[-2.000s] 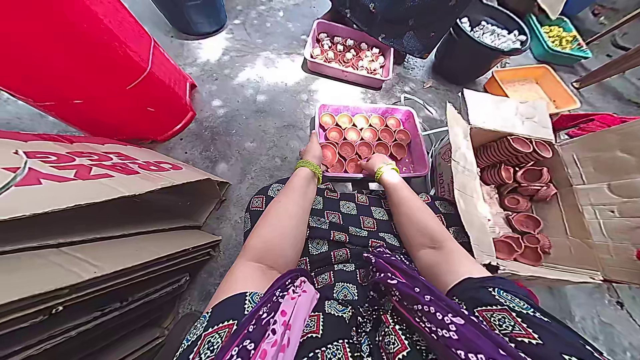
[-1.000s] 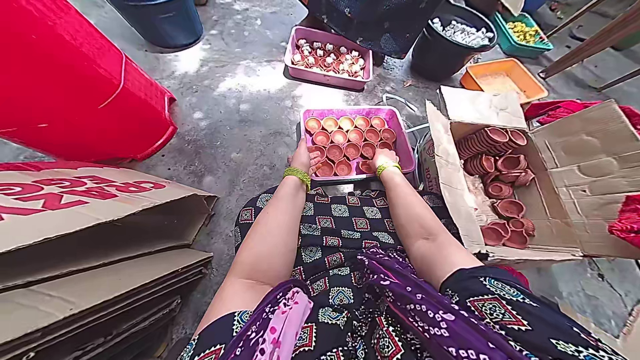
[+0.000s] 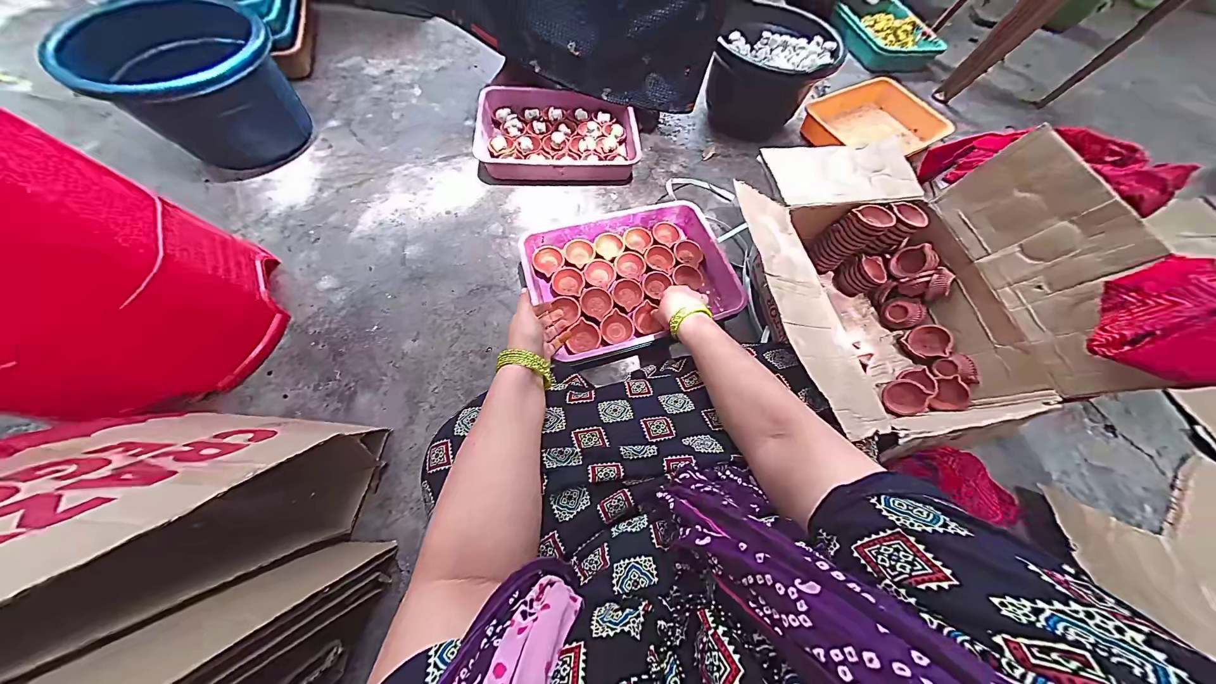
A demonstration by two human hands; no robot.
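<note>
Rows of small clay cups (image 3: 598, 275) stand open side up in a pink plastic tray (image 3: 727, 285) on the floor before me. My left hand (image 3: 537, 326) is at the tray's near left corner, its fingers spread over the rim against the cups. At the near right part of the tray, my right hand (image 3: 680, 302) touches the cups, its fingers bent and partly hidden. Whether it grips a cup cannot be told. To the right, an open cardboard box (image 3: 807, 313) holds more clay cups (image 3: 926, 340), some nested in rows and some loose.
Beyond the tray is a second pink tray (image 3: 556, 171) of cups with white pieces, near a person in dark clothing (image 3: 608, 47). A black bucket (image 3: 760, 95), an orange tray (image 3: 926, 123) and a teal basket (image 3: 898, 59) stand behind. Left are a blue bucket (image 3: 209, 104), red container (image 3: 123, 275) and cardboard (image 3: 171, 465).
The pink tray now sits tilted in view, its left side nearer me than its right. Both hands have stayed at its near side. The view has shifted somewhat.
</note>
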